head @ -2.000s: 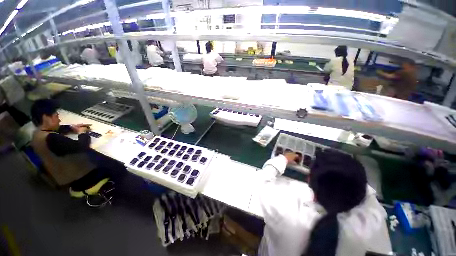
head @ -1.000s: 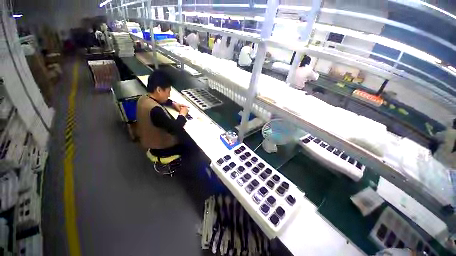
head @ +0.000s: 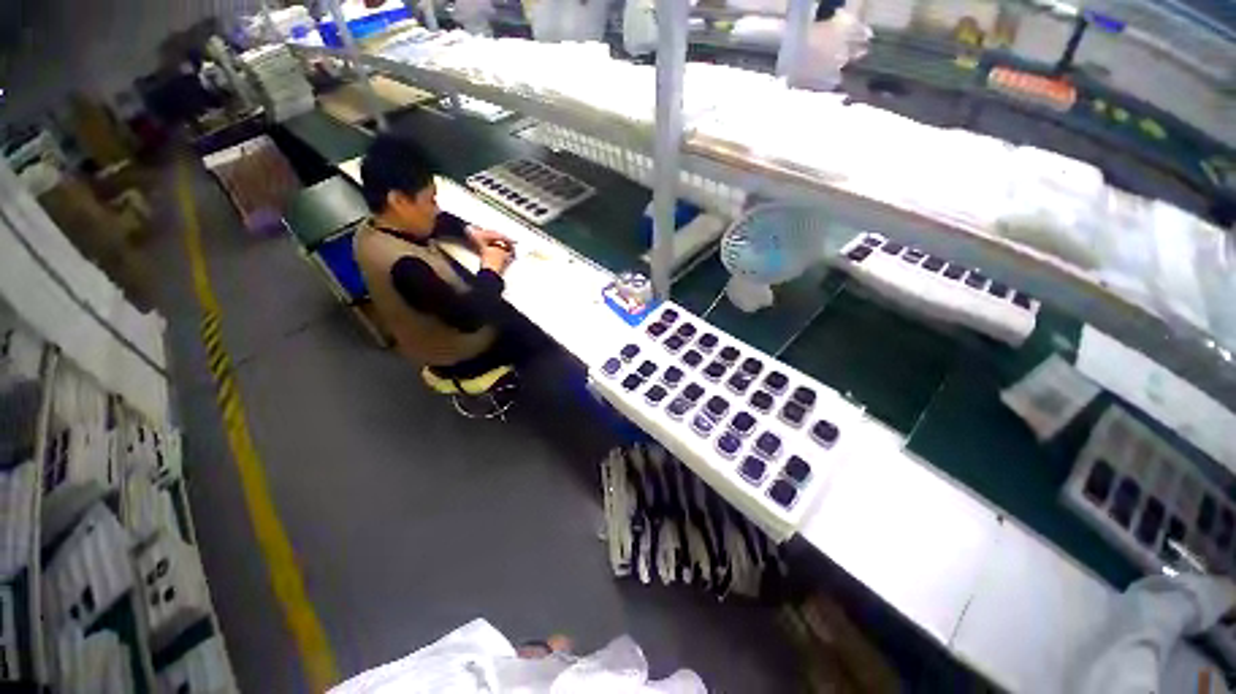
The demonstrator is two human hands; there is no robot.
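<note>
White crumpled fabric or plastic (head: 454,664) shows at the bottom edge. A small patch of skin (head: 545,647), seemingly part of one of my hands, shows within it. I cannot tell which hand it is or whether it holds anything. The rest of both hands is hidden or cut off. Nearest on the bench, a white tray (head: 813,513) holds rows of black rounded-square pieces like smartwatch heads (head: 742,423). No hand touches this tray.
A seated person (head: 431,278) works at the white worktop (head: 935,542). A fan (head: 766,251) and another tray (head: 949,292) are beyond. Strapped pieces (head: 678,522) hang or stand below the bench. Stacked trays (head: 102,542) line the left, beside a yellow floor line (head: 251,468). Another person's white sleeve (head: 1166,630) shows lower right.
The view has swung left from the person in white towards the aisle, then tilted down. White material and a patch of skin have come in at the bottom edge.
</note>
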